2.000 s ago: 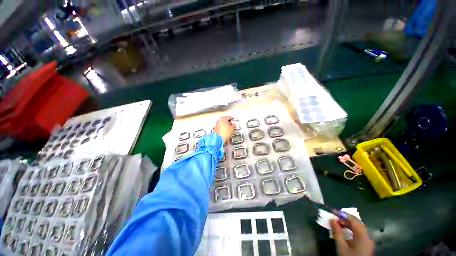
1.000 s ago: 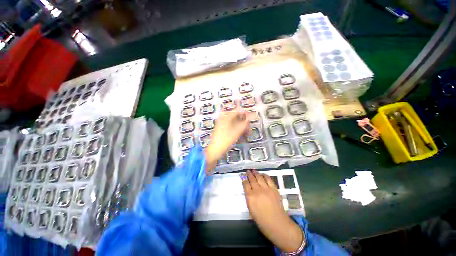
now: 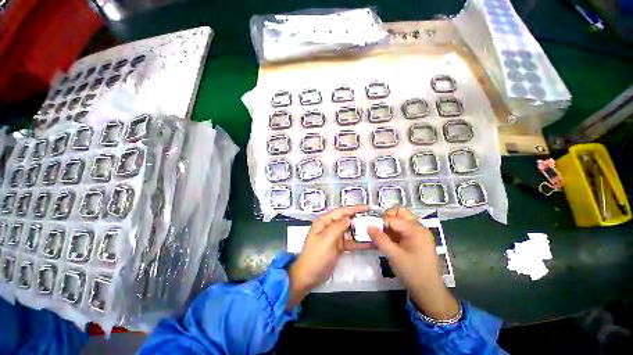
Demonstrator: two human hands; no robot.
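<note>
My left hand [image 3: 325, 247] and my right hand [image 3: 411, 251] meet just in front of the centre tray. Between their fingers they hold a small metal frame with a white square sticker [image 3: 368, 227] at it. The sticker sheet [image 3: 352, 272] lies flat under my hands, partly hidden by them, with a dark square gap showing. The blister tray [image 3: 409, 73] behind holds rows of silver watch-case frames [image 3: 348, 140]. Its back row has an empty spot between two frames at the right.
Stacked blister trays [image 3: 69, 208] stand left, a white board [image 3: 187, 76] with frames behind them. Bagged sheets [image 3: 316, 31] and a round-sticker stack [image 3: 520, 69] lie at the back. A yellow bin [image 3: 581, 187], pink-orange handles [image 3: 550, 177] and white scraps [image 3: 529, 255] are at the right.
My left hand has come back from over the tray. My right hand has lifted off the sticker sheet. Both now hold one frame with the white sticker. The view has tilted down.
</note>
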